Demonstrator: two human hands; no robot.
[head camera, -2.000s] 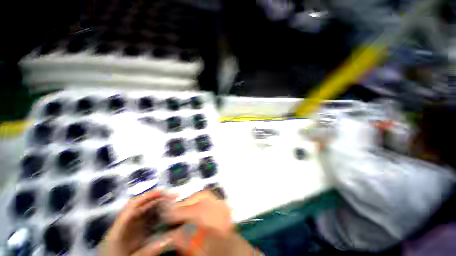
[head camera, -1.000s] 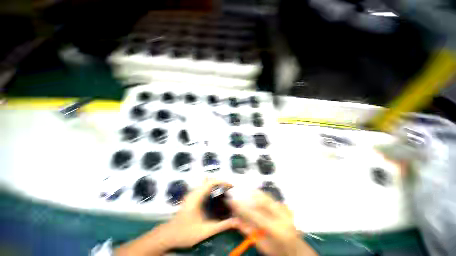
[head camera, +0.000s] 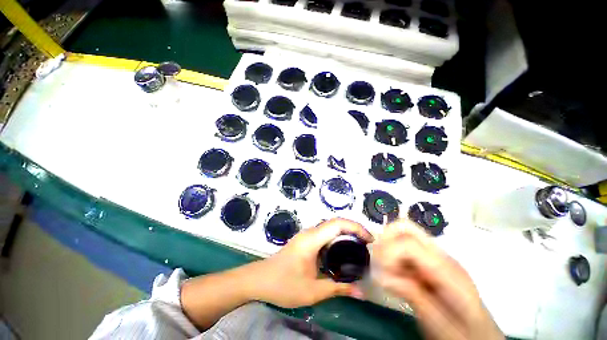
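My left hand (head camera: 299, 265) holds a round watch head (head camera: 345, 257) with a dark glass face up, above the front edge of the bench. My right hand (head camera: 426, 272) is blurred, close to the right side of that watch head. Something whitish and blurred shows at its fingertips; I cannot tell what. The white foam tray (head camera: 456, 206) lies behind the hands. Glossy watch faces fill its left columns, and matt black discs with green centres (head camera: 382, 204) fill its two right columns. A white area covers some pockets in the middle.
Stacked foam trays (head camera: 333, 40) stand behind the work tray. A bottle with a round metal top (head camera: 551, 200) is at the right, another (head camera: 149, 78) at the back left. A dark disc (head camera: 579, 269) lies alone at far right. Yellow edging (head camera: 200, 80) runs along the back.
The view has turned and shifted, and the picture is sharper. My left hand still holds the watch head. The orange stick seen earlier at my right hand no longer shows clearly.
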